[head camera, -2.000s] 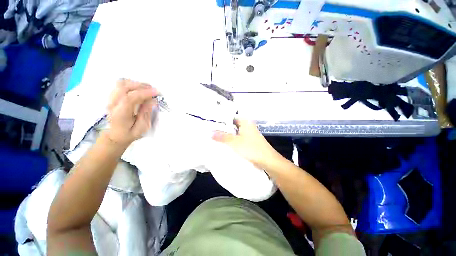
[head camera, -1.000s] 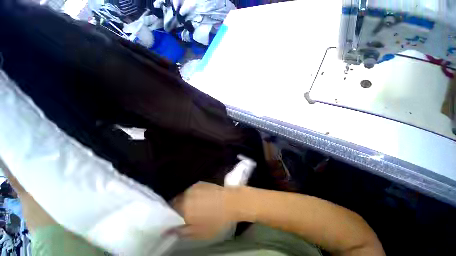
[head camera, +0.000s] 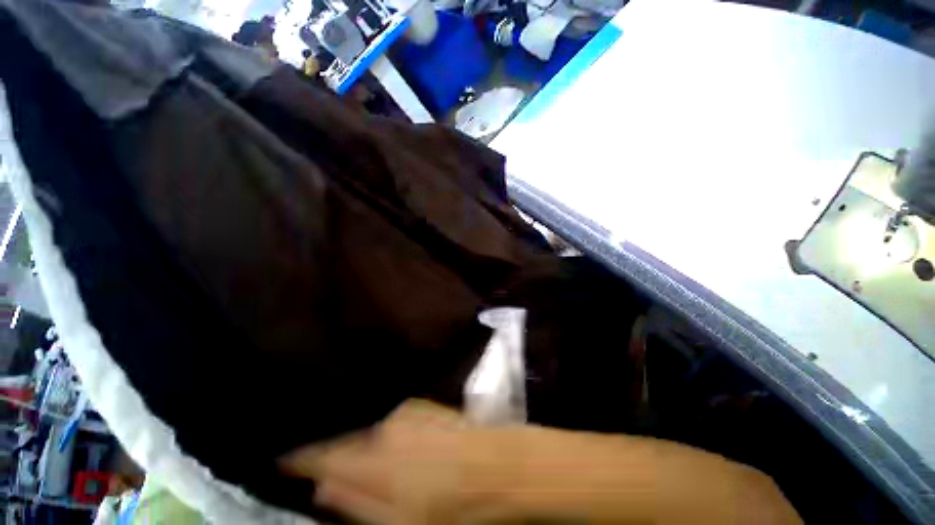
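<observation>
A large dark brown garment piece (head camera: 236, 215) hangs across the left and middle of the view, left of the table. A white padded edge (head camera: 87, 354) runs along its left and lower side. A small white piece (head camera: 499, 369) sticks up in front of the dark cloth. My right hand (head camera: 395, 467) is at the bottom, blurred, against the lower part of the garment; whether its fingers grip the cloth cannot be told. My left hand is not in view.
The white machine table (head camera: 707, 133) with its measuring-tape-like front edge is at the right. The needle plate (head camera: 871, 246) lies at the far right, with the machine head cut off. Blue containers (head camera: 446, 62) and white cloth piles (head camera: 549, 26) are behind.
The view has swung left, so the machine sits farther right. The dark cloth is spread higher and wider, and its white side now shows only as a narrow edge. My right hand is lower and more blurred.
</observation>
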